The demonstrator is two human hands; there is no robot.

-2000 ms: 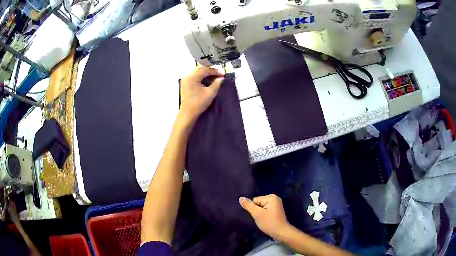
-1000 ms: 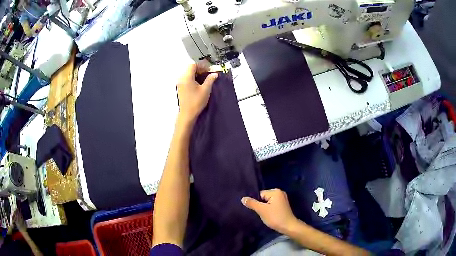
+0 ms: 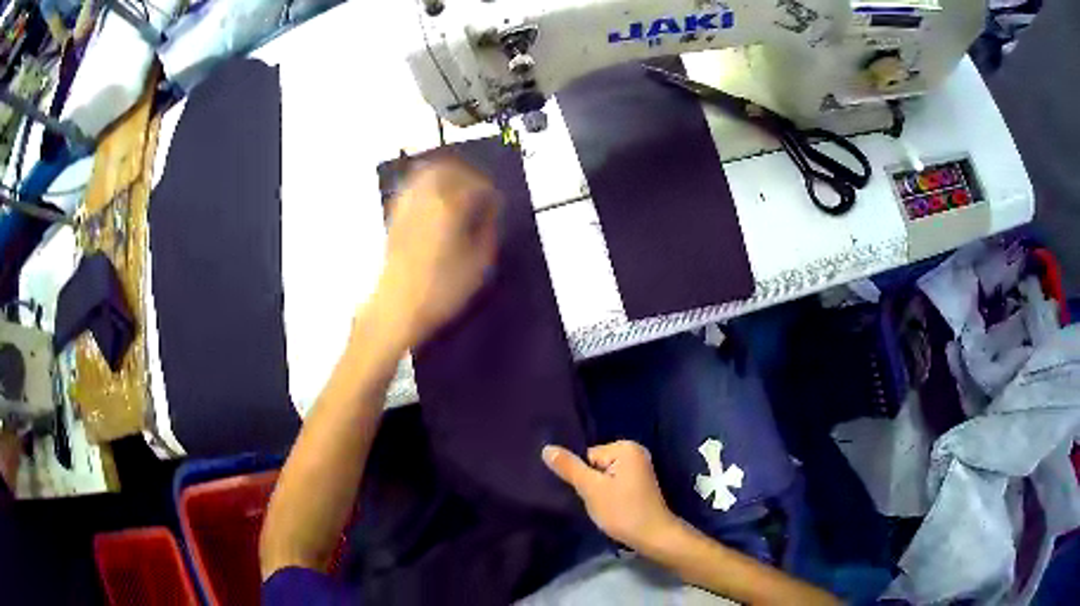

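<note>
A dark cloth panel [image 3: 503, 367] lies flat from just below the needle area down over the table's front edge. My left hand [image 3: 441, 237] is blurred and rests on or just above the panel's upper part; its fingers are unclear. My right hand [image 3: 610, 483] pinches the panel's right edge near its lower end, above the lap. The white sewing machine [image 3: 569, 47] stands behind, its needle area [image 3: 512, 128] at the panel's top right corner. A long dark panel [image 3: 223, 260] lies at the table's left. A shorter dark panel [image 3: 663, 201] lies right of the needle.
Black shears [image 3: 817, 160] lie partly over the shorter panel. A small tray of coloured items [image 3: 939, 195] is set in the table's right end. Red baskets [image 3: 231, 521] stand below left. Pale cloth [image 3: 1007, 462] is heaped at the lower right. A folded dark piece [image 3: 97, 310] lies far left.
My left hand has moved down from the needle area onto the panel. The panel's top end now shows spread wider to the left. My right hand keeps its grip. The whole view has shifted slightly.
</note>
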